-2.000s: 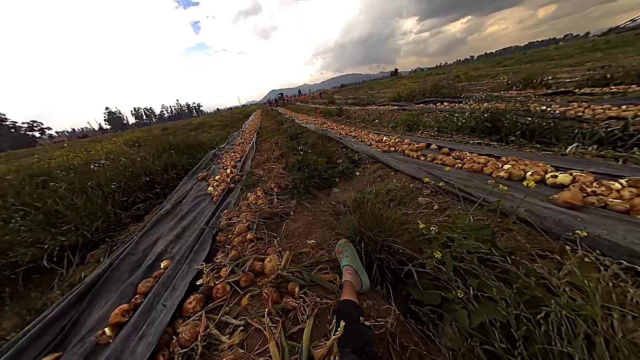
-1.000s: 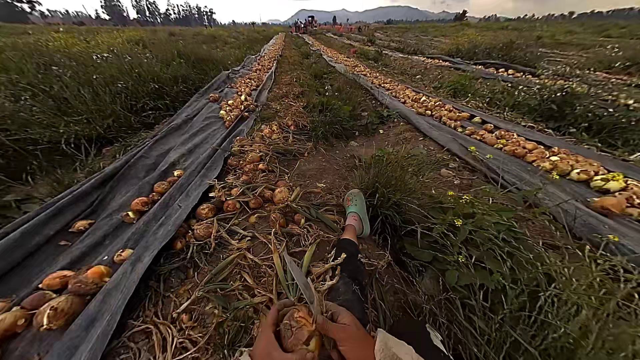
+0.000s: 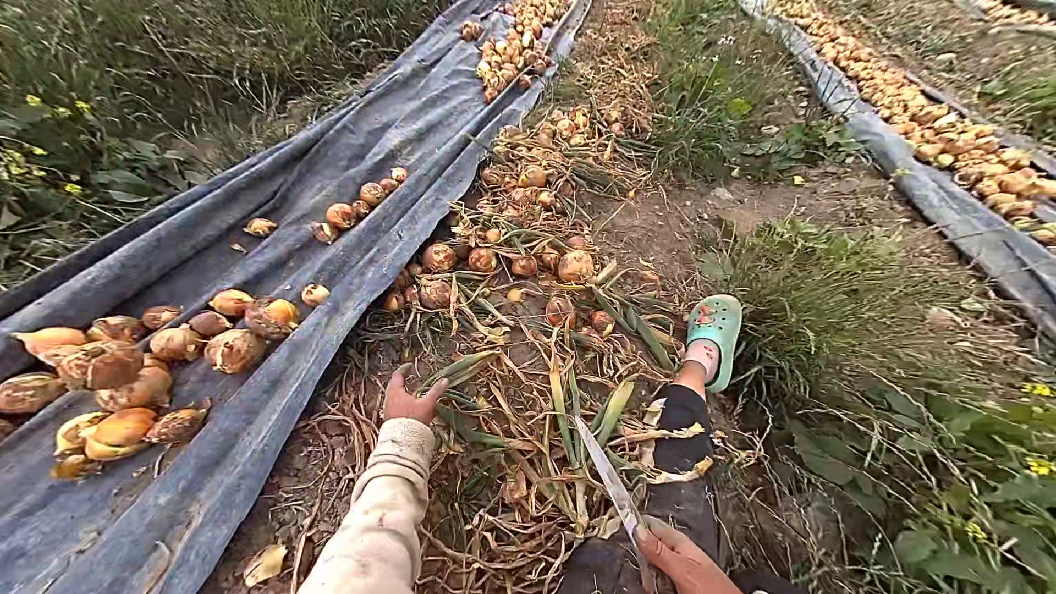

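Observation:
My left hand reaches over the ground left of centre, fingers apart, beside some green onion leaves, and I see nothing held in it. At the lower right my right hand grips a knife, whose long blade points up and to the left over dry leaves. Ahead of both hands lie onions with tops, among them one brown onion near the middle. On the dark fabric sheet at the left rest several loose onions.
My leg stretches forward, with a green clog on the foot. A grass clump grows right of it. Farther right, a second fabric strip bears a long row of onions. Tall weeds border the left sheet.
A second ago both hands were together around an onion near the bottom; now they are apart, the left one forward and without the onion. The view has tipped downward.

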